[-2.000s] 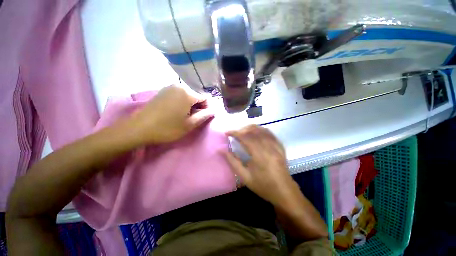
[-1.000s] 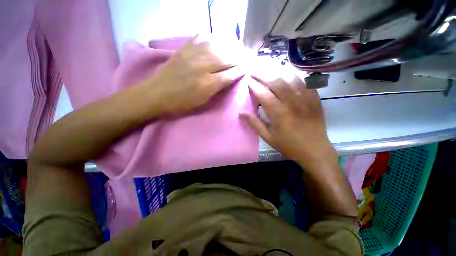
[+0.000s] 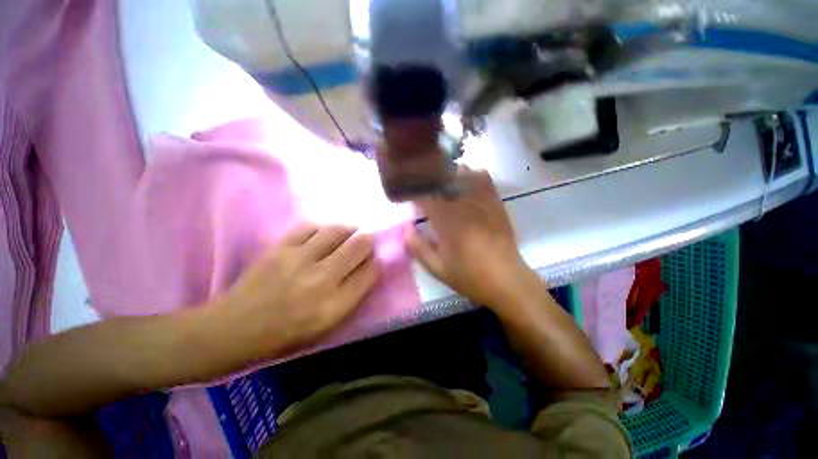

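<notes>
A pink garment panel (image 3: 220,197) lies on the white bed and runs under the sewing machine head (image 3: 314,45). My left hand (image 3: 309,282) lies flat on the panel near the front edge, fingers a little apart. My right hand (image 3: 466,238) is at the panel's right edge, just below the machine head; its fingertips are near the cloth edge and partly hidden by the shiny metal part (image 3: 408,99). Whether they pinch the cloth cannot be told. The needle area is washed out by white glare and partly hidden.
Layered pink panels (image 3: 22,242) lie at far left. A green basket (image 3: 695,332) with pink, red and yellow scraps is below the table at right. A blue basket (image 3: 251,408) is below at left. A black pad (image 3: 607,125) lies behind the bed seam.
The view has shifted, with the machine head again large in front. My left hand has moved back from the needle area towards the front edge. My right hand remains at the cloth's right edge.
</notes>
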